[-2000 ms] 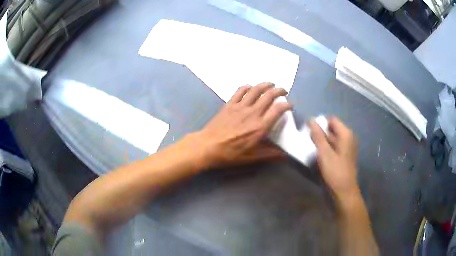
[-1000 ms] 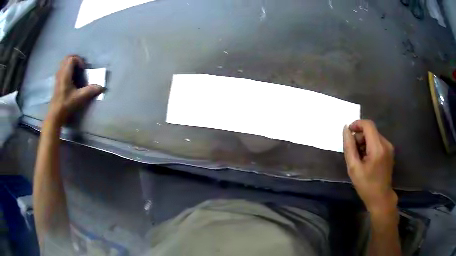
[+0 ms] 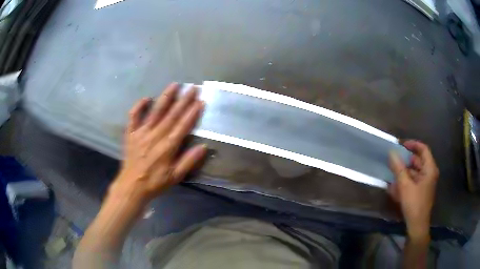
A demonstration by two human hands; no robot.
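A white cut piece (image 3: 247, 141) lies flat near the table's front edge, showing as white borders along both long sides of the grey-blue pressing template (image 3: 295, 124) on top of it. My left hand (image 3: 163, 139) lies palm down over the template's left end, fingers spread a little; its grip is unclear. My right hand (image 3: 416, 181) pinches the template's right end between thumb and fingers, at the white piece's right end.
The table (image 3: 337, 37) has a worn grey cover with scraps. A corner of white piece (image 3: 108, 3) shows at the far left. The yellow-rimmed iron (image 3: 468, 149) is at the right edge. Dark scissors (image 3: 458, 32) lie far right. A blue bin (image 3: 23, 210) is at lower left.
The template now lies over the white piece, which was uncovered before. My left hand has moved right from the table's left side onto the template's end. My right hand has moved slightly right and down.
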